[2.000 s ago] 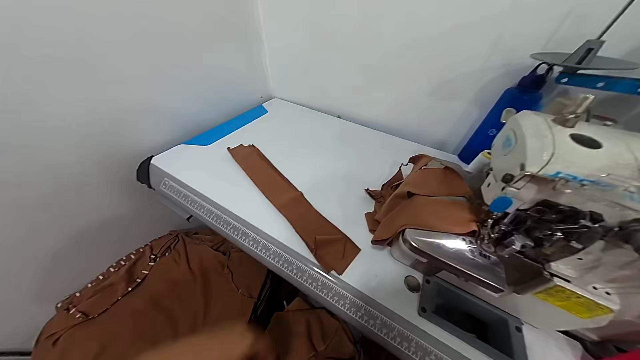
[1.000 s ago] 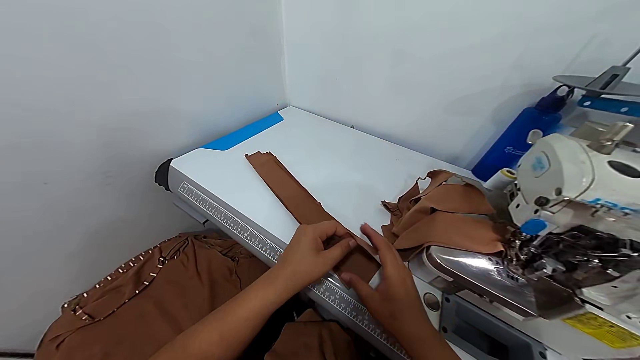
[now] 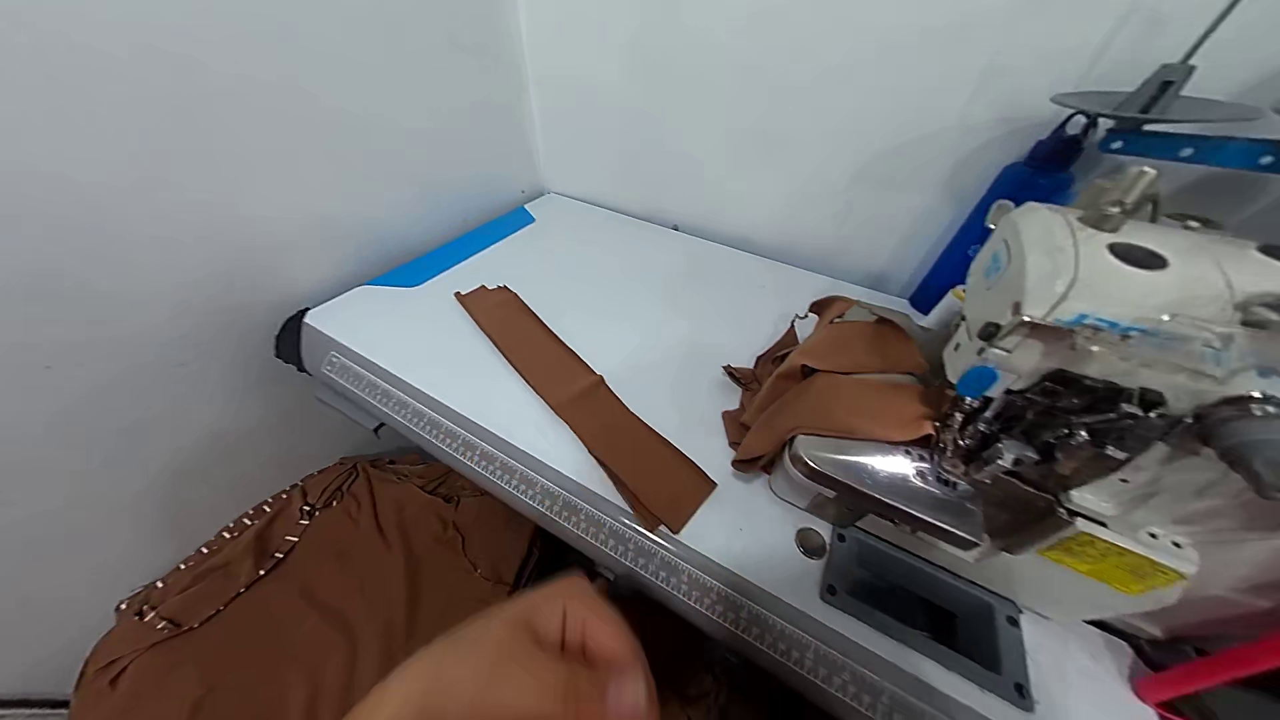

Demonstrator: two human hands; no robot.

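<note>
A long brown fabric strip (image 3: 590, 405) lies diagonally on the white sewing table, its near end close to the ruler edge. My left hand (image 3: 540, 655) is blurred at the bottom of the view, in front of the table edge and beside the brown fabric bundle (image 3: 330, 590); its fingertips are hidden. My right hand is out of view. Crumpled brown fabric pieces (image 3: 850, 385) rest at the metal plate of an overlock sewing machine (image 3: 1060, 280), partly under its presser area.
A measuring scale (image 3: 560, 505) runs along the table's front edge. Behind the machine leans a blue bottle (image 3: 1000, 220). A grey-framed opening (image 3: 925, 610) is set in the tabletop near the machine. Something red (image 3: 1210, 670) shows at the lower right.
Both hands were on the strip's near end one second ago; now they are off it, the right out of view. That end, with a folded-looking corner two seconds ago, now lies flatter.
</note>
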